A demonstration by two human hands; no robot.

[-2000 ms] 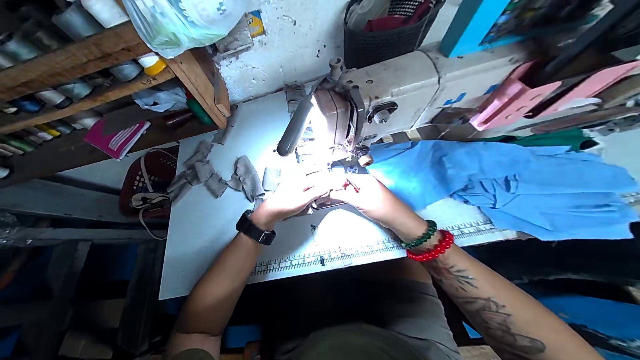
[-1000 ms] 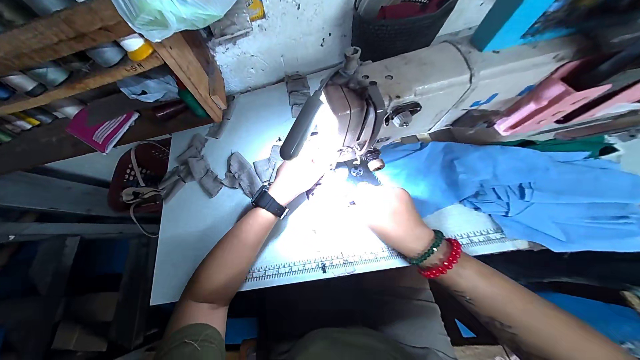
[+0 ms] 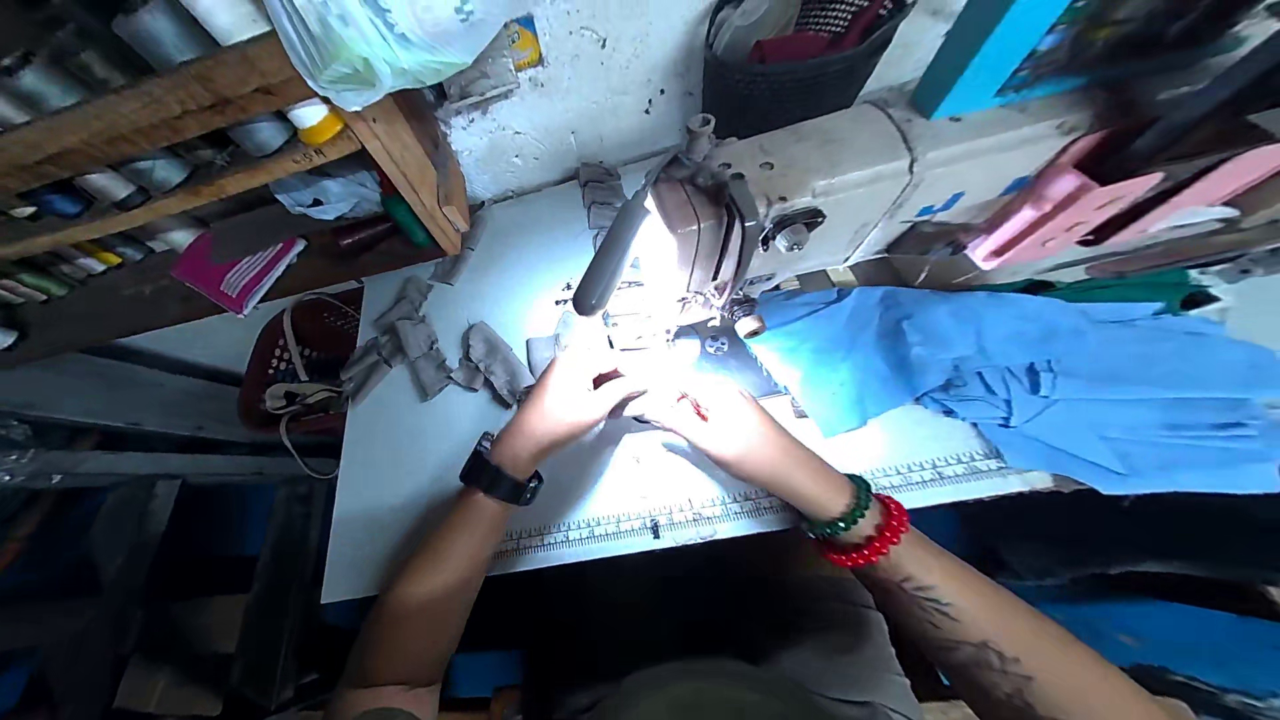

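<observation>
Under the bright lamp of a sewing machine, my left hand and my right hand meet just in front of the needle area. The fingertips seem to be on a small piece of material, but glare hides most of it and the fingers. My left wrist wears a black watch; green and red bead bracelets circle my right wrist. Gray fabric pieces lie left of my left hand. Blue cloth is spread to the right of the machine head.
A measuring tape strip runs along the table's front edge. Thread spools fill a wooden shelf at the upper left. A dark red basket sits beside the table's left edge. Behind the machine stands a black basket; pink holders are at the right.
My right hand has come back toward my left hand since a second ago, when the two were farther apart. The blue cloth still lies at the right.
</observation>
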